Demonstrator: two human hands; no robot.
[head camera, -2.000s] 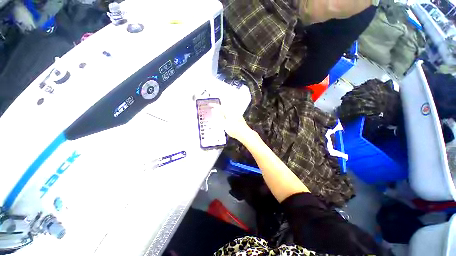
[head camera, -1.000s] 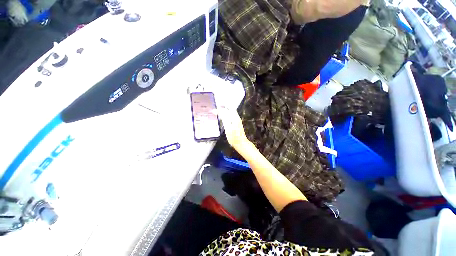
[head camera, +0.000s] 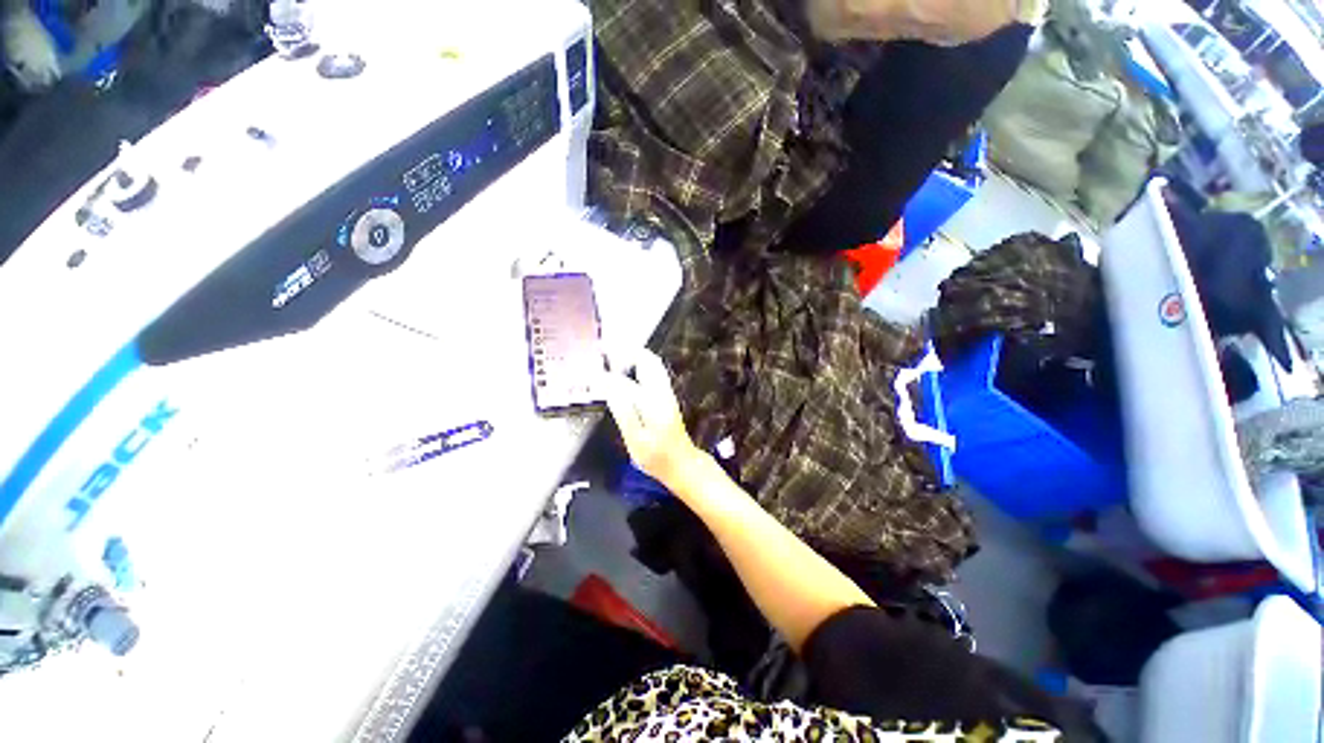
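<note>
A smartphone (head camera: 564, 343) with a lit screen lies flat on the white sewing machine table, near its right edge. My right hand (head camera: 643, 411) is at the phone's lower right side, with its fingertips beside the edge of the phone. Its fingers look apart and hold nothing; bright glare blurs them. My left hand is not in view. A slim dark tool, like thread snips (head camera: 444, 443), lies on the table to the left of the phone.
The white JACK machine head (head camera: 291, 174) runs along the left. Plaid garments (head camera: 813, 421) are heaped at the table's right, beside a person's dark-clad leg (head camera: 929, 131). A blue bin (head camera: 1038, 436) and a white tub (head camera: 1183, 392) stand farther right.
My right hand has moved down along the phone, from over the screen's right side to its lower right edge. The screen content has changed. The whole view has shifted slightly.
</note>
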